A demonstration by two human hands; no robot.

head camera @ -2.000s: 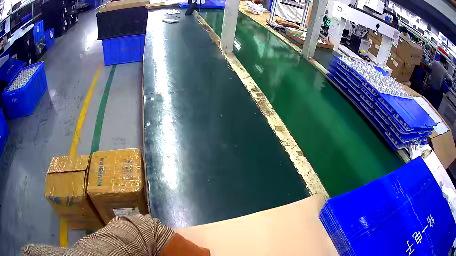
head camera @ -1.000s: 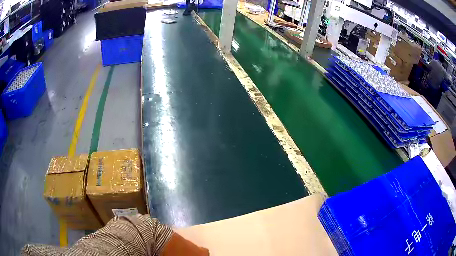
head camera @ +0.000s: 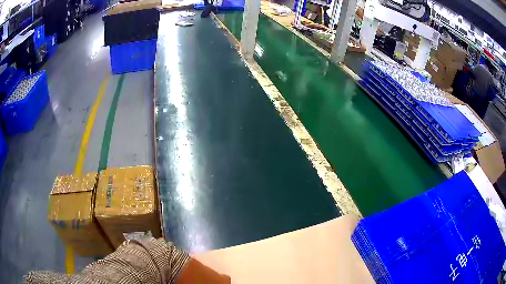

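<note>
No hand shows in the frame. My left arm, in a checked sleeve (head camera: 125, 265) with an orange-brown cuff (head camera: 206, 273), enters at the bottom left, and its hand is cut off by the bottom edge. My right hand and arm are out of the picture. Nearest in front of me lies a tan board (head camera: 294, 256) at the belt's end. A stack of bright-blue corrugated plastic sheets (head camera: 424, 236) with white Chinese characters stands to the right of the board.
A dark green belt (head camera: 238, 150) runs ahead, with a brighter green belt (head camera: 355, 138) beside it. Cardboard boxes (head camera: 126, 202) stand left of the belt. Blue sheets (head camera: 421, 119) are stacked at the right. Blue crates (head camera: 132, 55) stand farther off. A person (head camera: 481, 86) is at the far right.
The view has shifted very slightly, so the belts and the blue sheets sit a little farther left. The sleeve stays almost where it was. Nothing has been taken hold of or let go in view.
</note>
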